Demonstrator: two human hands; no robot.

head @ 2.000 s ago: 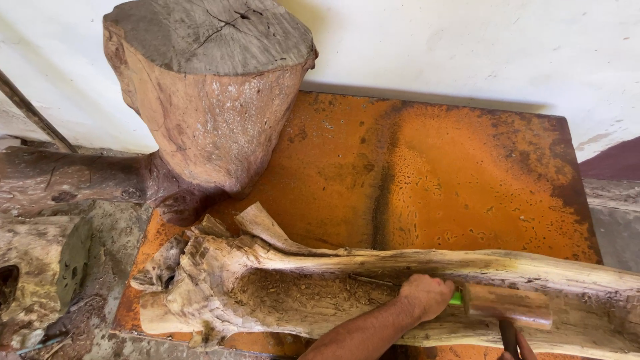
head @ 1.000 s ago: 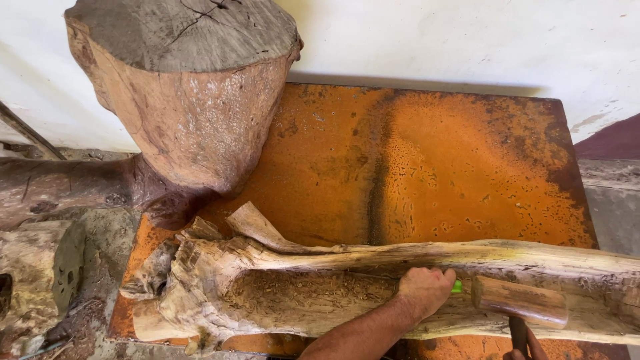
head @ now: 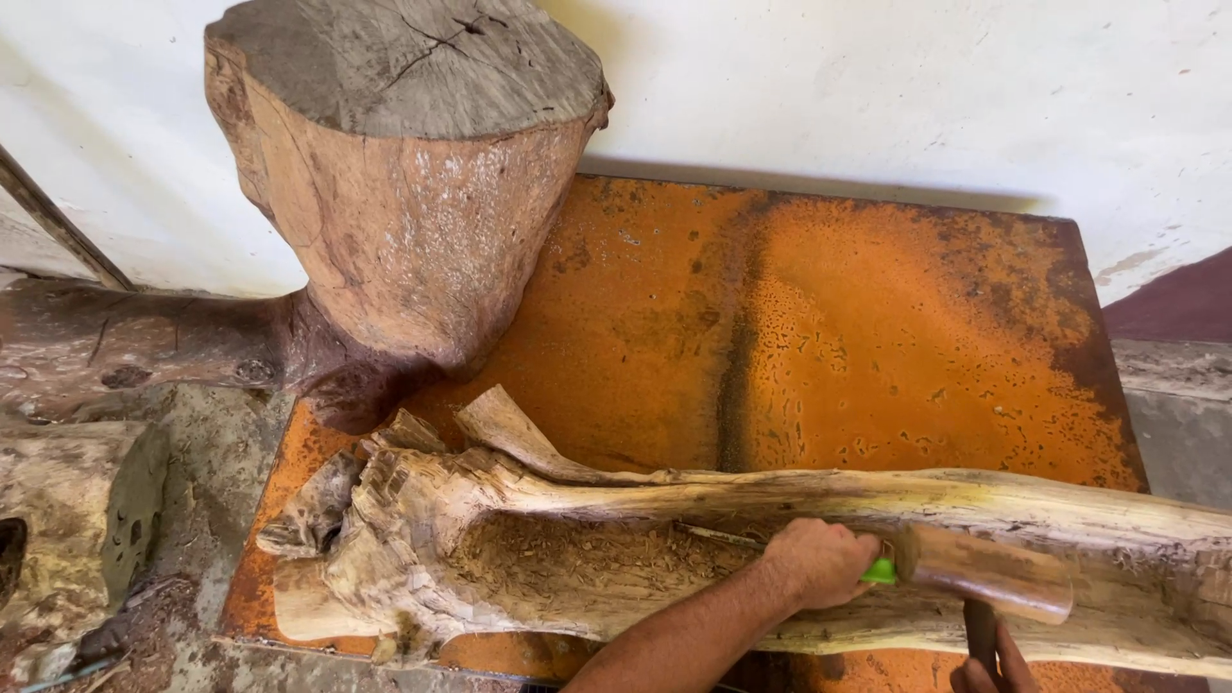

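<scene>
My left hand (head: 823, 563) is closed round the green handle (head: 880, 572) of a chisel, whose metal blade (head: 720, 535) points left into the hollow of a long pale log (head: 597, 587). Wood chips cover the hollow's floor around the tip. At the bottom right, my right hand (head: 996, 669) grips the dark handle of a wooden mallet (head: 991, 575). The mallet's cylindrical head lies just right of the chisel handle, its end close to it; whether they touch I cannot tell.
An orange rusty metal sheet (head: 905, 337) lies under the log. A large upright stump (head: 414, 212) stands at the back left, joined to a dark trunk (head: 144, 337). Another cut log (head: 67, 510) sits at the far left. A white wall (head: 818, 87) rises behind.
Between the earlier frames the mallet moved slightly away from the chisel handle; now its head is close to the handle's end again. My left hand keeps its hold on the chisel.
</scene>
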